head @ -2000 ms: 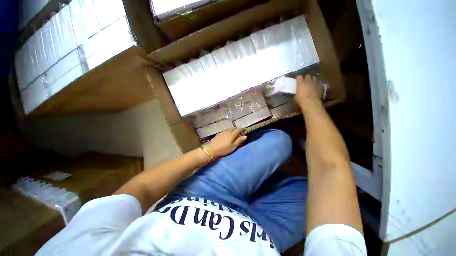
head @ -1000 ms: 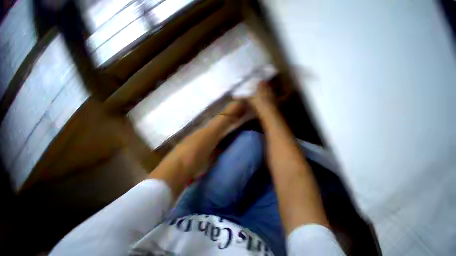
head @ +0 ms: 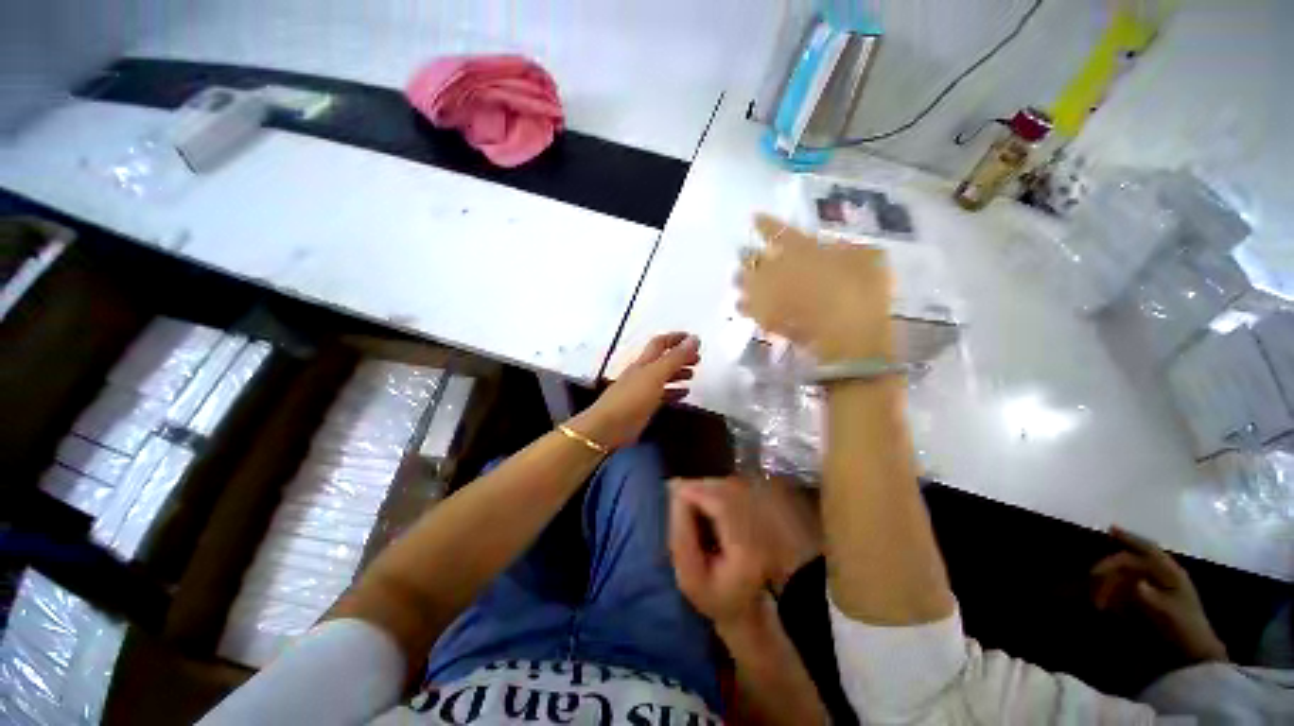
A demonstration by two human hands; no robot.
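Note:
My left hand (head: 650, 389) is open and empty at the bench's front edge, fingers apart. My right hand (head: 721, 539) is blurred, low in front of the bench edge; its fingers are curled with a gap to the thumb, and no object shows in it. Another person's hand (head: 816, 295) with a pale wristband is over the bench, above clear plastic film (head: 788, 426) and a partly hidden box (head: 925, 341). A flat white box with a dark picture (head: 863, 211) lies behind that hand.
Cartons of white boxes (head: 334, 482) stand low at left. A pink cloth (head: 490, 107) and small box (head: 220, 128) lie on the left bench. A blue-and-white container (head: 823, 85), a small bottle (head: 1001, 163) and bagged boxes (head: 1235, 369) are behind and right. Another hand (head: 1157, 584) is at right.
The view has swung from the open carton to the bench. Both my hands have left the carton, and the white box has left my right hand. Another person's arms now show.

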